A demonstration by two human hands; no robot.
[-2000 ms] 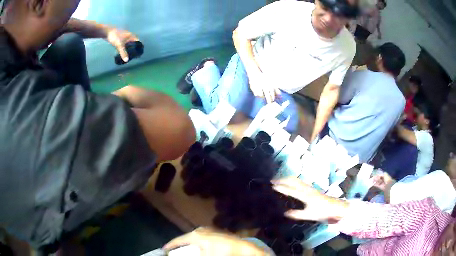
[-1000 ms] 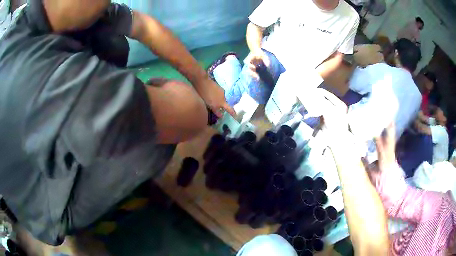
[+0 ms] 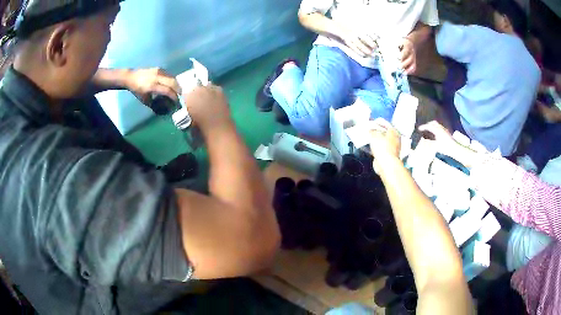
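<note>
My right hand (image 3: 385, 140) reaches up from the bottom edge, over the black tubes, with bare forearm. Its fingers close on the white top flaps of an open retail carton (image 3: 343, 139) standing behind the tubes; the exact grip is partly hidden. My left hand is not in view. Many black tubes (image 3: 372, 229) stand in a dense cluster on the tan cardboard sheet (image 3: 301, 271). Another carton (image 3: 299, 154) lies on its side at the cluster's far left.
More open cartons (image 3: 452, 200) stand in rows right of the tubes. A person in dark clothes (image 3: 92, 209) at left holds a carton and a black tube. A striped sleeve (image 3: 529, 197) reaches in from the right. A person in jeans (image 3: 326, 83) sits opposite.
My right hand has moved from the blurred carton area at right toward the cartons behind the tubes. The person at left has lifted a carton. The lone tube at left is hidden now.
</note>
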